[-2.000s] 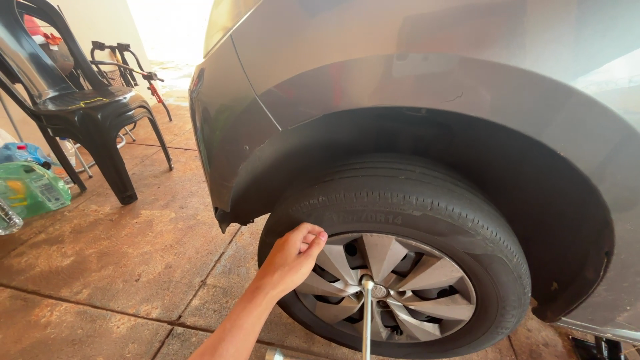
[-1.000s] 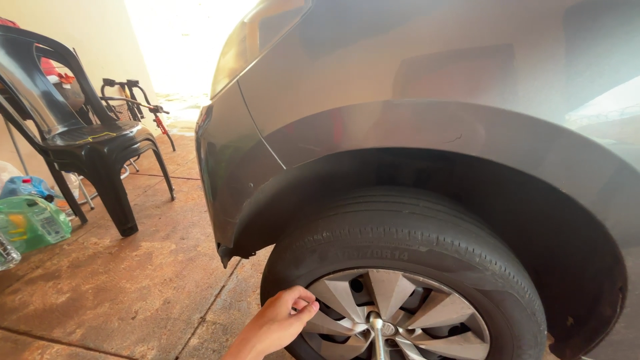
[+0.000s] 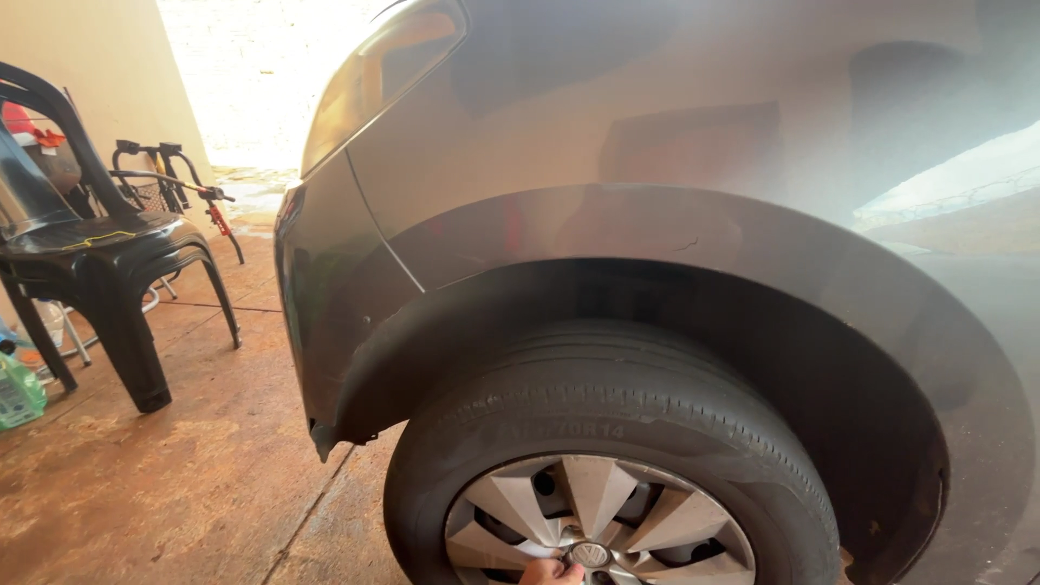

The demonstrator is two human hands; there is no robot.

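Observation:
At the bottom edge, the fingertips of my left hand (image 3: 552, 572) are beside the round centre cap (image 3: 591, 555) of a silver spoked wheel cover (image 3: 600, 491). The rest of this hand is cut off by the frame, and whether it holds anything is unclear. Around the cover is a black rubber tyre (image 3: 520, 426), under the wheel arch of a grey car (image 3: 520, 207). The lower part of the wheel lies out of the picture. My right hand is not visible.
Stacked black plastic chairs (image 3: 110, 268) stand on the reddish floor (image 3: 171, 479) at left. Behind them, a black metal frame (image 3: 166, 175) leans near the wall. A green plastic bottle (image 3: 18, 394) is at the far left edge. The car's bumper corner (image 3: 325, 447) juts above the floor.
My left hand has moved from the wheel's upper left rim down to beside the centre cap. The metal bar seen at the hub in both earlier frames is no longer visible. The view has tilted up.

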